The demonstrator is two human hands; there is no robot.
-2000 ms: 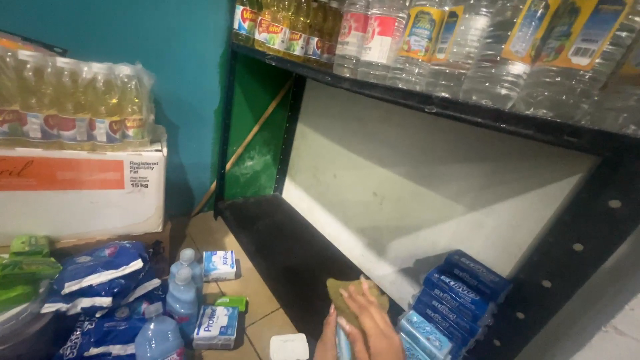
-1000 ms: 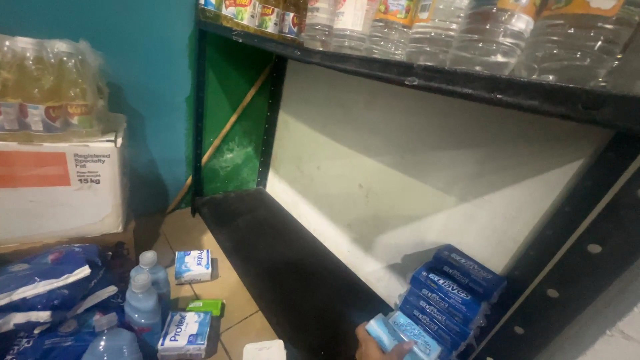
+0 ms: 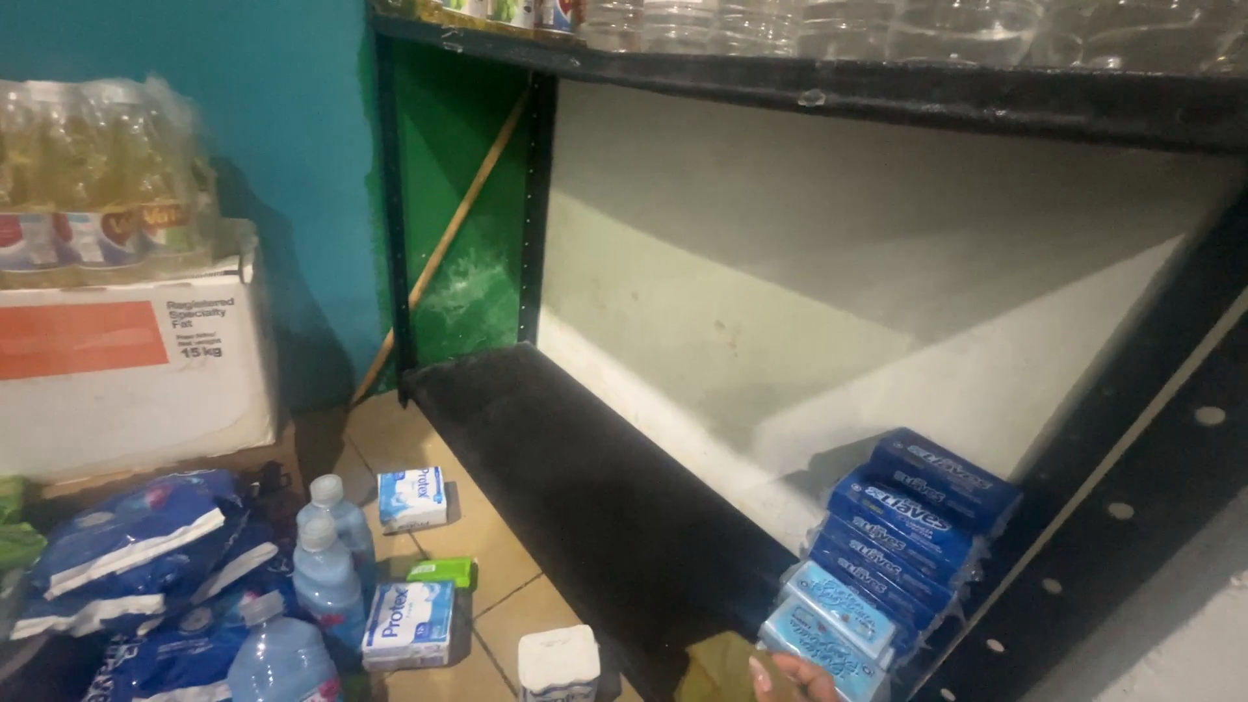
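Note:
At the bottom edge, my right hand [image 3: 795, 677] shows only as fingers, closed on an olive-brown cloth [image 3: 720, 667] over the front of the low black shelf. Just right of it, light blue wrapped soap bars [image 3: 840, 609] lean against a tilted row of dark blue wrapped soap packs [image 3: 902, 522] at the shelf's right end. The fingers are close to the nearest light blue bar; whether they touch it cannot be told. My left hand is out of view. Left of the shelf, Protex soap packs [image 3: 409, 624] lie on the tiled floor.
The black shelf board [image 3: 595, 478] runs under an upper shelf [image 3: 809, 93] of bottles. A perforated metal post [image 3: 1102, 526] stands at right. Left are light blue bottles [image 3: 327, 575], blue packets [image 3: 146, 546], a green packet [image 3: 448, 572], a white container [image 3: 558, 658] and a carton [image 3: 136, 361] under bottled drinks.
My left hand, seen two seconds ago, is no longer in view. The hand that was at the light blue bars a second ago is off them or lower; the cloth shows again in my right hand.

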